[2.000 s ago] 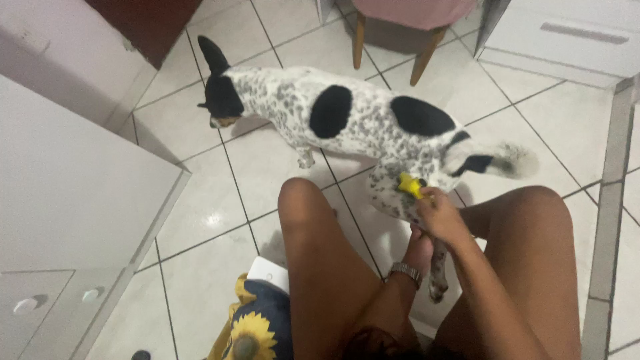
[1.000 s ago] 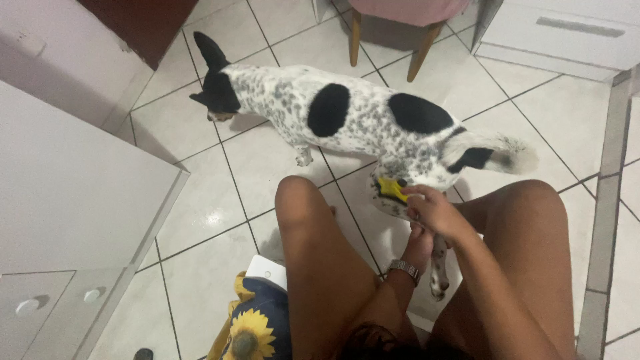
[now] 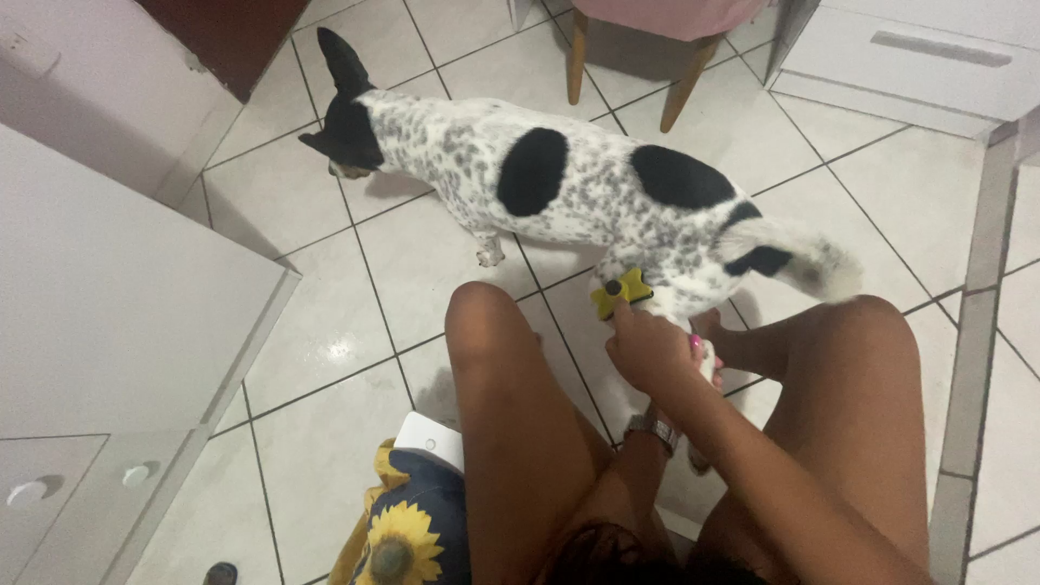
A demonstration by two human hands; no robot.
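Observation:
A white dog with black patches and grey speckles [image 3: 585, 183] stands across the view, its black head at the left and its tail at the right. My right hand [image 3: 650, 349] holds a yellow pet grooming brush [image 3: 621, 292] against the dog's upper hind leg. Below and partly behind it, my left hand [image 3: 711, 370], with a pink nail and a metal-band watch [image 3: 652, 431] on the wrist, is closed around the lower part of the dog's hind leg. Much of the left hand is hidden by the right forearm.
My bare knees stand on both sides of my hands. A sunflower-print fabric item [image 3: 414, 512] with a white object [image 3: 431, 439] lies beside my left leg. White cabinets [image 3: 122, 292] stand at the left, a pink seat with wooden legs [image 3: 682, 16] behind the dog, and a white drawer unit [image 3: 918, 57] at upper right.
The brush has moved and turned on the dog's hind leg as my right hand moved. My left hand keeps its hold, and the dog stands in nearly the same place.

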